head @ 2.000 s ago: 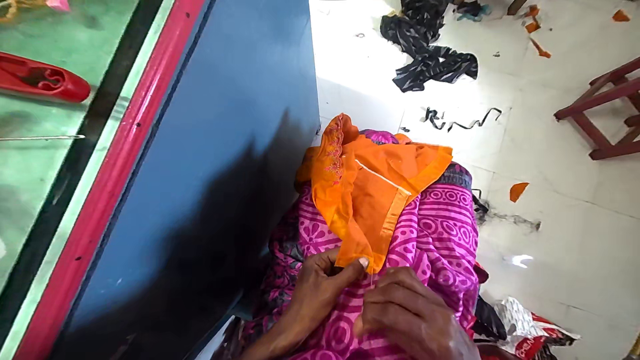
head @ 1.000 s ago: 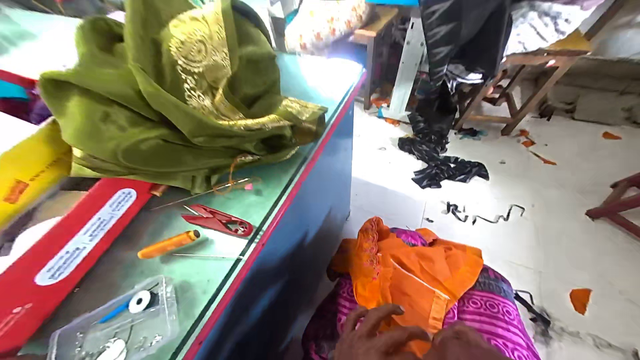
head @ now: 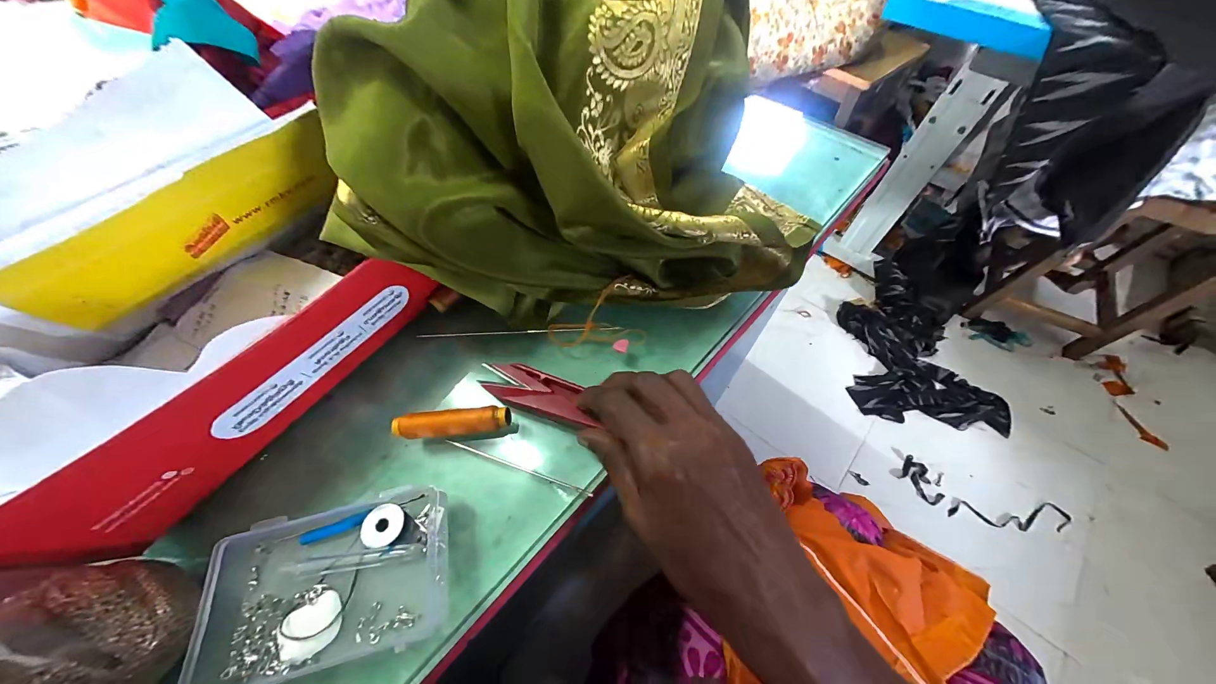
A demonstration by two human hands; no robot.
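Observation:
My right hand [head: 665, 456] reaches over the edge of the glass-topped table, with its thumb and fingers on the handle end of red thread snips [head: 541, 394]. The blades point left, spread apart. An orange thread spool [head: 451, 423] lies just left of them, and a thin metal needle [head: 518, 465] lies below the spool. Another long needle [head: 503, 333] is above the snips, near loose orange thread and a small pink piece [head: 620, 346]. Orange cloth [head: 883, 570] rests on my lap over purple patterned fabric, partly behind my forearm. My left hand is out of view.
Green cloth with gold borders [head: 456, 142] is heaped at the back of the table. A red box [head: 237, 408] and a clear plastic case of small metal fittings [head: 432, 589] stand left. Black cloth scraps [head: 921, 389] lie on the floor near a wooden stool [head: 1111, 285].
My right hand has left the orange cloth on my lap and now holds the snips on the table. My view has turned toward the table.

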